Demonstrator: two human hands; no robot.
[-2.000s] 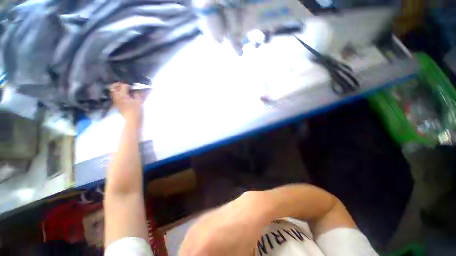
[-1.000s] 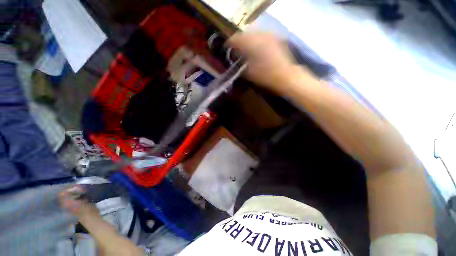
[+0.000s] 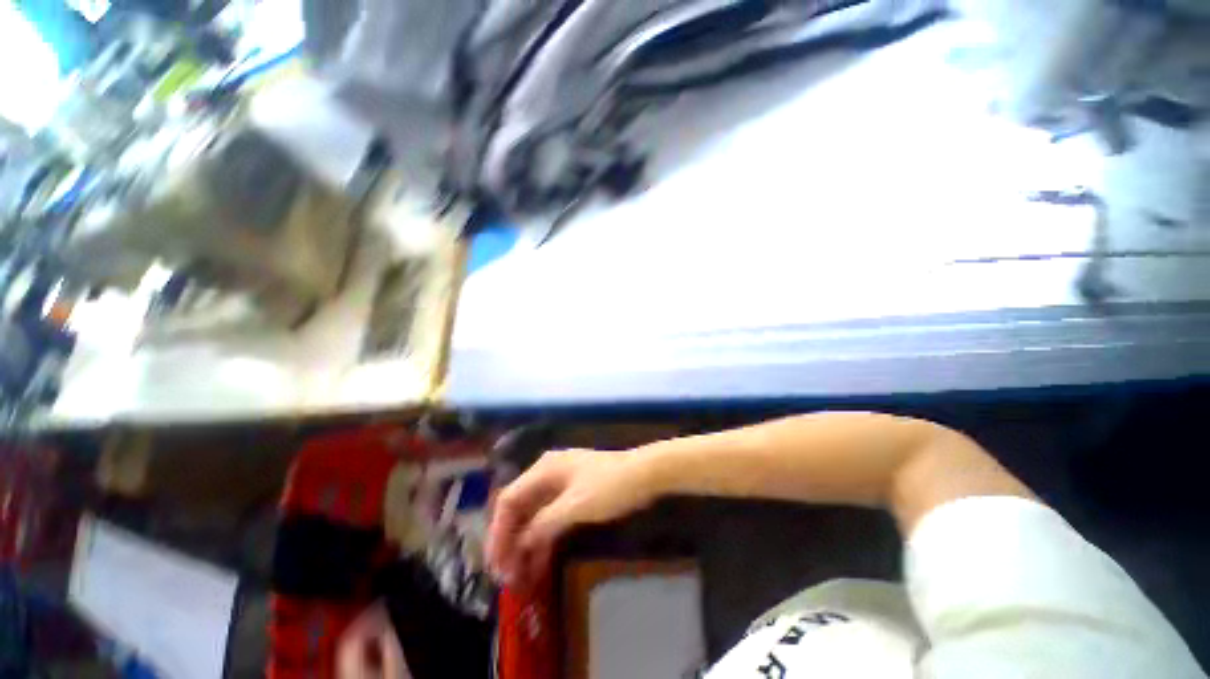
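Note:
The red basket (image 3: 325,480) stands below the table edge at the lower left, with black cloth (image 3: 325,557) over its side and black-and-white scraps inside. My right hand (image 3: 541,511) is at the basket's right rim, fingers curled; whether it grips anything is unclear. My left hand (image 3: 372,650) shows as a blurred, cut-off patch at the bottom edge, over the basket; its fingers cannot be made out. A heap of grey garment panels with dark bands (image 3: 571,106) lies on the white table (image 3: 743,265).
A neighbouring machine table (image 3: 239,378) with a blurred beige machine part (image 3: 285,226) is at the left. A white sheet (image 3: 153,597) lies low at the left. A brown-edged board with a white surface (image 3: 646,623) is right of the basket. The table's front edge runs above my right forearm.
The view has swung back from the floor to the table. The grey strip seen stretched between my hands across the basket no longer shows clearly. My right hand is now lower, at the basket rim.

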